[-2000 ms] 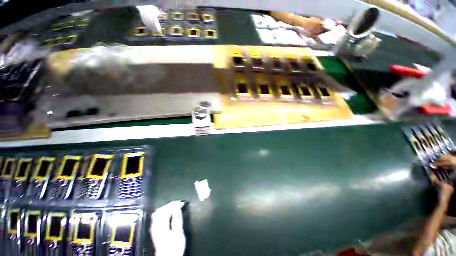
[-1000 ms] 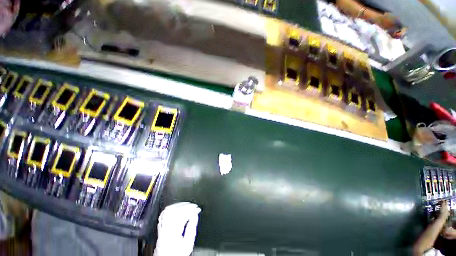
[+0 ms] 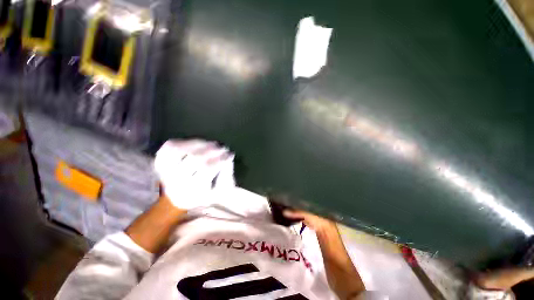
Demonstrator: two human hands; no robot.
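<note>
My left hand [image 3: 196,171], in a white fabric glove, is at the near edge of the dark-green surface, beside the phone tray. It is blurred, and whether it holds anything cannot be told. My bare right hand [image 3: 310,220] is low in front of my white shirt, just below the surface's edge. Its fingers are at a small dark thing [image 3: 280,212], partly hidden; the grip is unclear. The clear phone tray [image 3: 143,111] is cut off at the upper left and holds keypad phones [image 3: 108,50] with yellow frames. A white wipe-like scrap [image 3: 311,48] lies on the green surface [image 3: 375,94].
A grey sheet [image 3: 126,167] in a dark-edged holder is below the tray at the left, with an orange-yellow flat piece [image 3: 79,180] on it. Another person's forearm [image 3: 505,278] shows at the lower right edge. The surface's white far edge [image 3: 516,24] is at the upper right.
The view has tilted down and closer, so the far shelf and bottle are out of the picture. My shirt, both forearms and my right hand have come into view. The scrap appears larger and higher.
</note>
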